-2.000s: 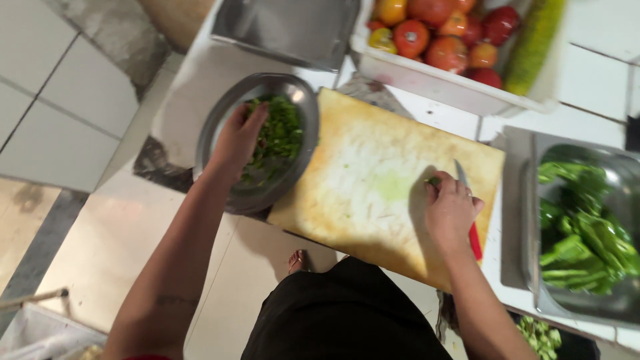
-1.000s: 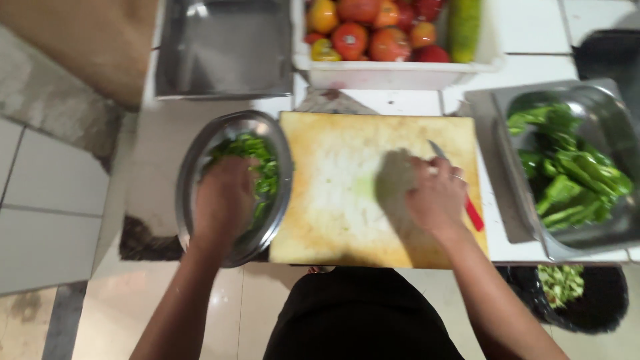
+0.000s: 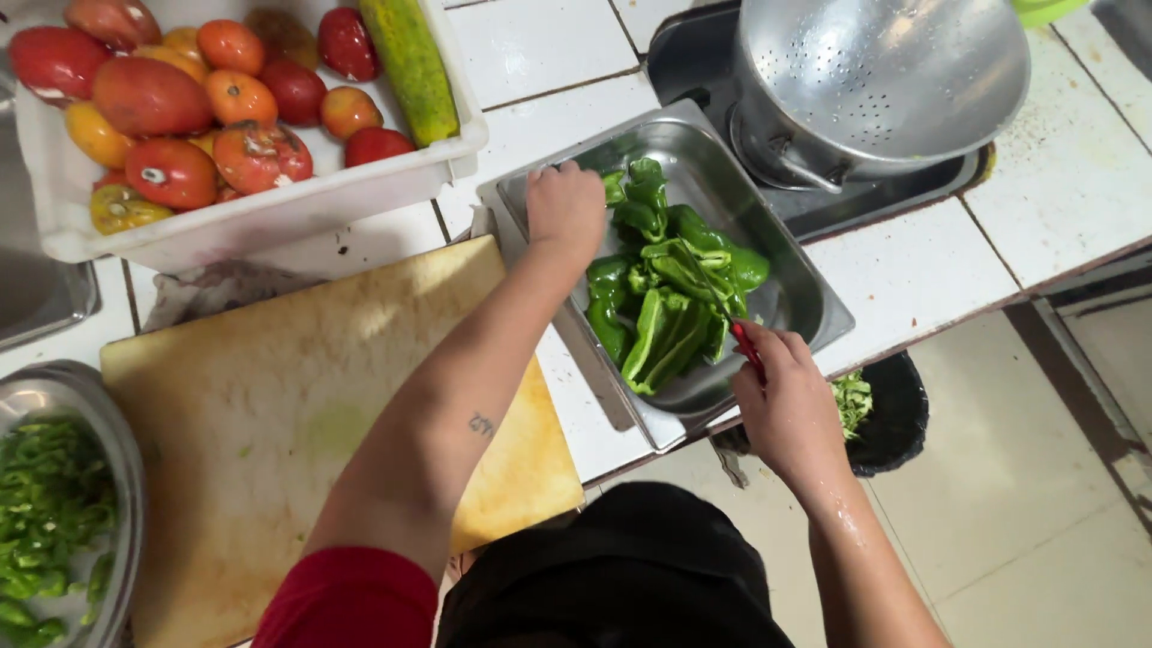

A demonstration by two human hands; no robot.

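My right hand grips the red handle of a knife, its blade lying over green bell pepper pieces in a rectangular steel pan. My left hand is at the pan's upper left edge, fingers bent, beside a piece of pepper; whether it holds anything is hidden. Left of the pan lies a yellowed cutting board, with my left forearm across it. An oval metal bowl of chopped green pepper stands at the far left.
A white plastic crate of tomatoes and a long yellow-green vegetable stands at the back left. A steel colander sits over a dark tray at the back right. Below the counter edge is a black-lined bin with green scraps.
My left hand has left the bowl of chopped pepper and moved right to the pan. My right hand has moved from the cutting board to the pan with the knife. The view has shifted right.
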